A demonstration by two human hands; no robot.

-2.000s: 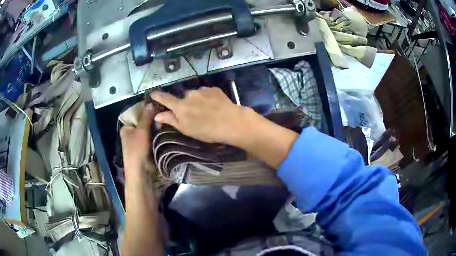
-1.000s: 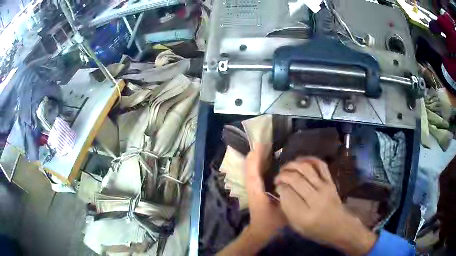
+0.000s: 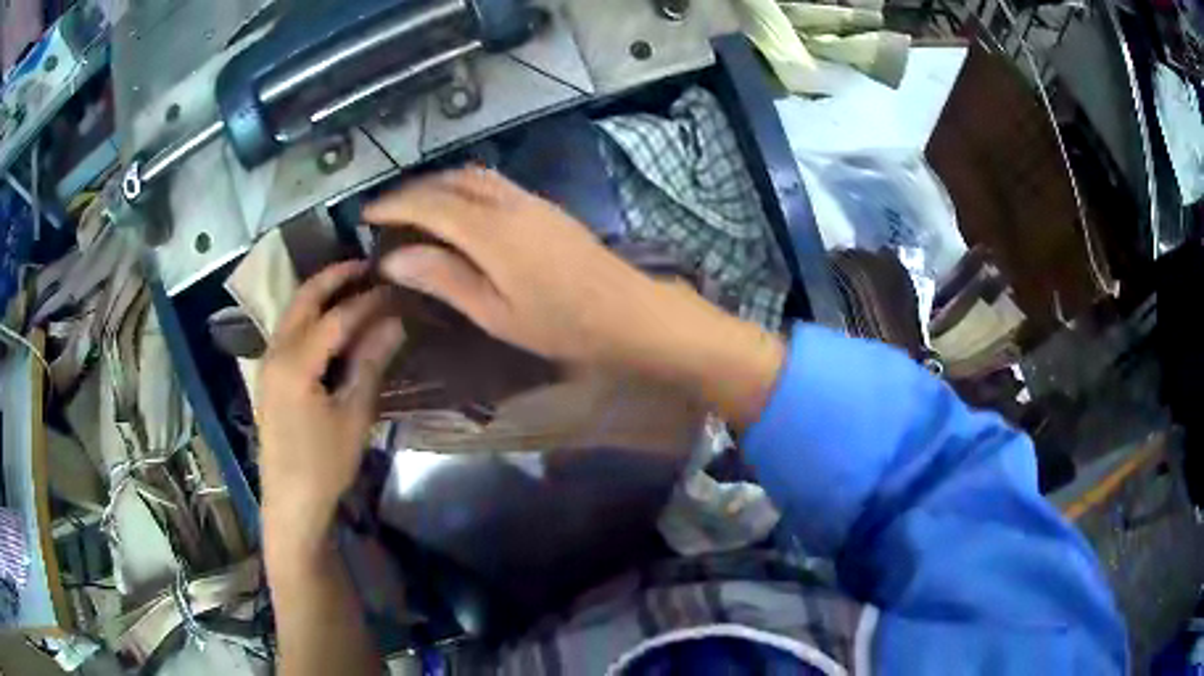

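Dark brown plies [image 3: 462,354] lie over a beige stack of cut pieces [image 3: 601,416] in the open tray. My left hand [image 3: 317,376] is at their left edge with curled fingers; its fingertips press against the plies. My right hand [image 3: 522,271] reaches over them from the right, bent fingers and thumb at the far left corner; whether it pinches a ply is hidden. A beige piece [image 3: 268,284] stands upright beyond my left hand. A dark sheet with white glare [image 3: 528,508] lies below the stack.
The metal bed plate [image 3: 198,192] with its blue-grey bracket [image 3: 363,73] is beyond the tray. Checked cloth [image 3: 680,178] lies inside the tray at right, against the blue-edged wall [image 3: 779,172]. Tied bundles [image 3: 139,449] are at left; a clear plastic bag [image 3: 878,205] and brown board [image 3: 1023,185] at right.
The view has swung right, so the tray shows further left. My hands have moved from the near part of the tray to the far left corner of the plies, with the beige stack uncovered below.
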